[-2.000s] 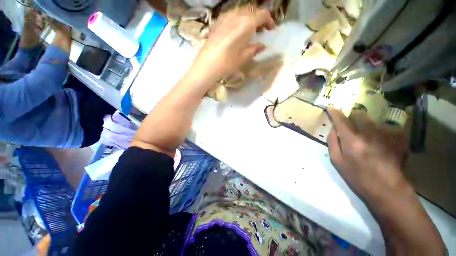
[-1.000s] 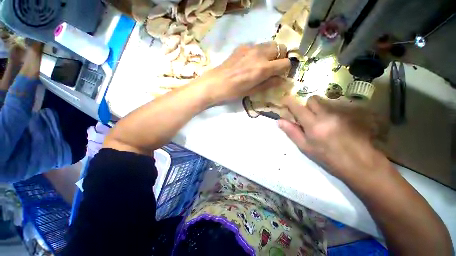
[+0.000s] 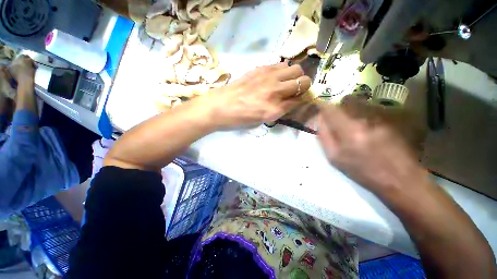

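My left hand (image 3: 260,93), with a ring, lies on the machine bed just left of the needle area, fingers bent down; what is under the fingers is hidden. My right hand (image 3: 362,143) is blurred, close to the right of the left fingertips; I cannot tell what it holds. The presser foot and needle area (image 3: 339,75) is brightly lit behind my hands. A beige sewn piece (image 3: 303,36) lies behind it. A loose heap of beige cut pieces (image 3: 188,62) lies on the white table to the left.
The grey machine head (image 3: 403,22) stands at upper right, with a ribbed knob (image 3: 391,93) below it. Dark thread snips (image 3: 435,92) lie on the bed at right. A white thread cone (image 3: 76,51) is on the neighbouring table, beside another person's arm. Blue crates (image 3: 194,192) are below.
My left hand came from the heap to the needle area, then shifted slightly left. The beige piece seen between my hands is now mostly hidden. My right hand stays near the needle.
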